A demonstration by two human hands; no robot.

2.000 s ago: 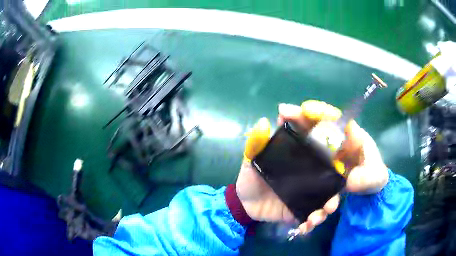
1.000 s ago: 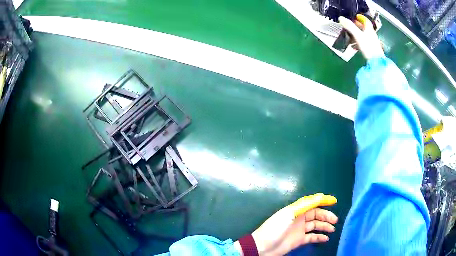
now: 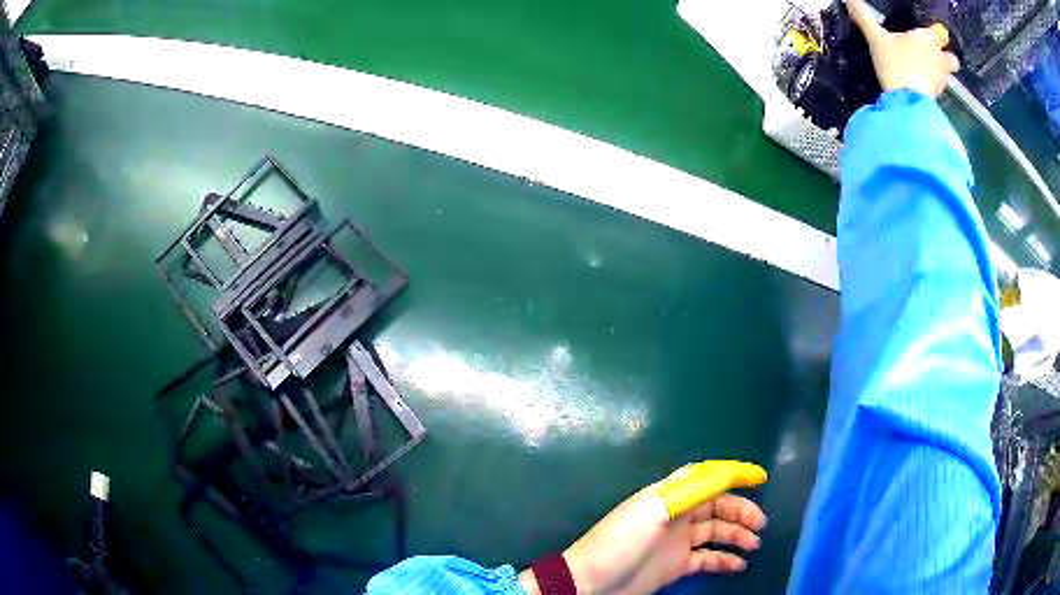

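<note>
My left hand [image 3: 668, 529] is at the bottom centre, above the mat, empty, with a yellow cot on its thumb and its fingers loosely apart. My right hand [image 3: 912, 56] reaches to the upper right, over dark parts [image 3: 823, 87] in a white parts tray [image 3: 795, 130]. Its fingertips are at the dark parts, and the frame does not show whether they grip one. No display module can be clearly made out. A tangled pile of thin black bezel frames [image 3: 349, 337] lies on the green mat at left.
A white strip [image 3: 465, 122] crosses the green mat [image 3: 511, 279]. A pale-tipped black tool [image 3: 99, 511] is at lower left, by a dark blue area. A white crumpled wipe [image 3: 1035, 325] and shiny dark items [image 3: 1032, 488] are at the right edge.
The black display module held in both hands two seconds ago is no longer in them. My right hand has gone to the upper-right tray, then farther right over it. My left hand has opened.
</note>
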